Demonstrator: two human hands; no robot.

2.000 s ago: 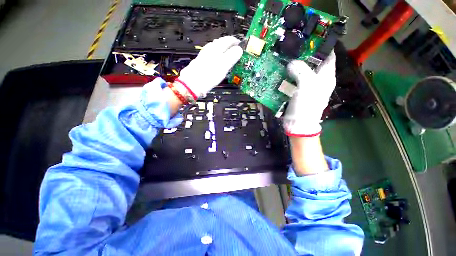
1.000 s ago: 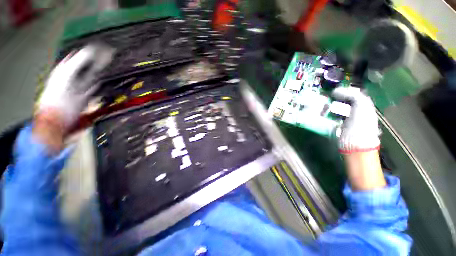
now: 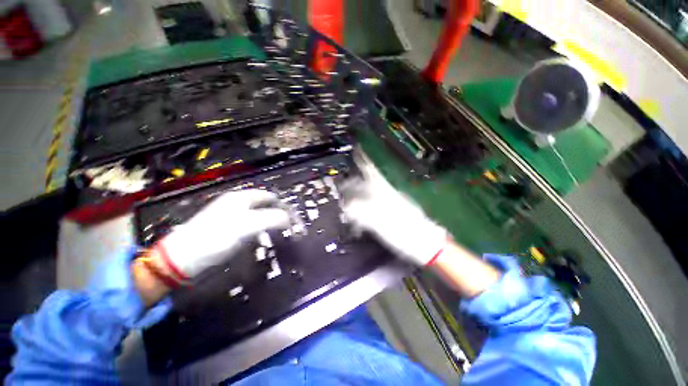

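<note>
The black carrier (image 3: 226, 313) lies on the metal bench in front of me, with many small cut-outs that show pale. No green board shows in it. My left hand (image 3: 226, 230), in a white glove with a red cuff edge, is over its left middle part, fingers pointing right. My right hand (image 3: 388, 215), gloved alike and blurred, is at its right edge, fingertips near the upper right corner. I cannot tell whether either hand grips anything.
Parts bins (image 3: 117, 179) with pale and yellow pieces stand behind the carrier. Another black carrier (image 3: 181, 98) lies beyond. A studded black plate (image 3: 320, 75) leans by a red post (image 3: 326, 38). Blurred boards (image 3: 554, 264) lie on the green conveyor (image 3: 475, 226). A fan (image 3: 554, 98) stands right.
The green board has left my right hand; blurred boards show on the conveyor. My right hand has moved left to the carrier. My left hand has come down from the bins onto the carrier.
</note>
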